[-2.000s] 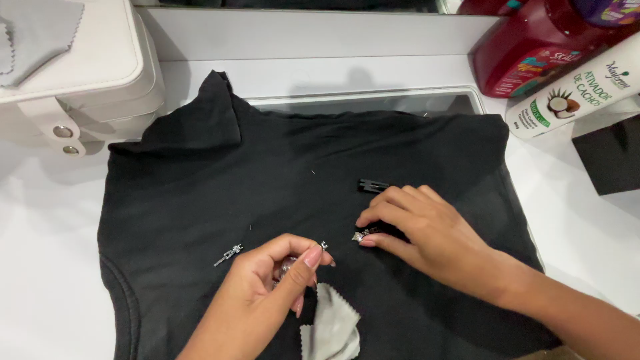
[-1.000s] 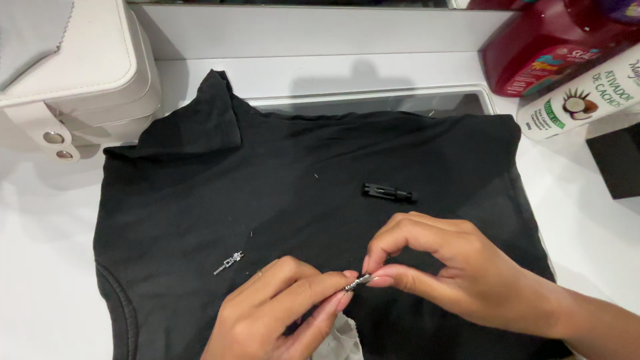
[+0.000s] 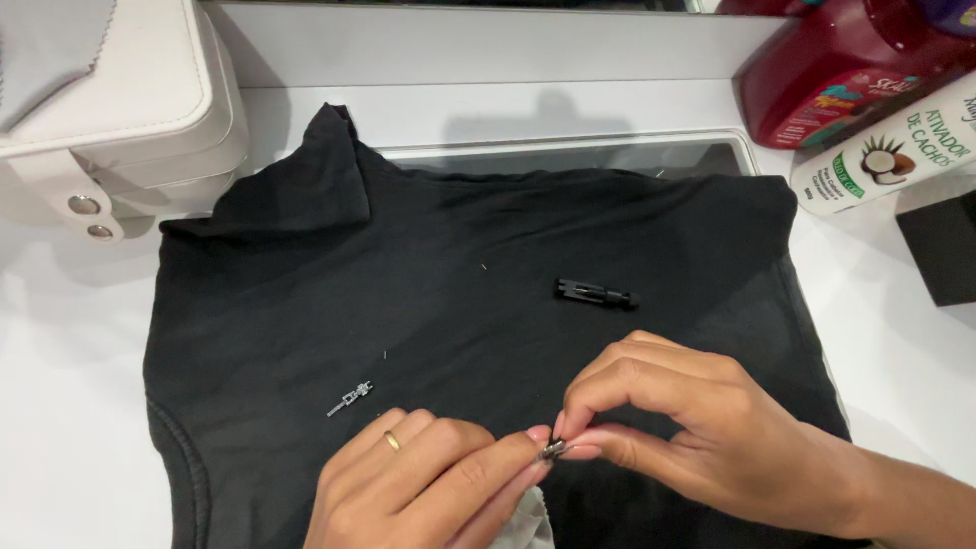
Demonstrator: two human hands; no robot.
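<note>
Near the lower middle, my left hand (image 3: 427, 480) and my right hand (image 3: 679, 427) meet fingertip to fingertip, both pinching a small silver metal link piece (image 3: 552, 450). Its details are mostly hidden by the fingers. Under my left hand a light grey cloth with a zigzag edge (image 3: 530, 522) partly shows. A small silver jewelled link section (image 3: 351, 398) lies on the black shirt (image 3: 457, 320), up and left of my left hand. Above my right hand lies a black plastic link-pin tool (image 3: 596, 294). Two tiny metal pins (image 3: 483, 267) rest apart on the fabric.
A white snap-strap case (image 3: 114, 152) with a grey cloth (image 3: 46, 53) on top stands at the upper left. Behind the shirt is a shallow tray (image 3: 751, 156). A dark red bottle (image 3: 808, 84), a white bottle (image 3: 884, 145) and a black box (image 3: 942, 248) are at the right.
Two seconds ago my hands were apart, my right beside the black tool; they have come together on the small metal piece. Less of the grey cloth now shows.
</note>
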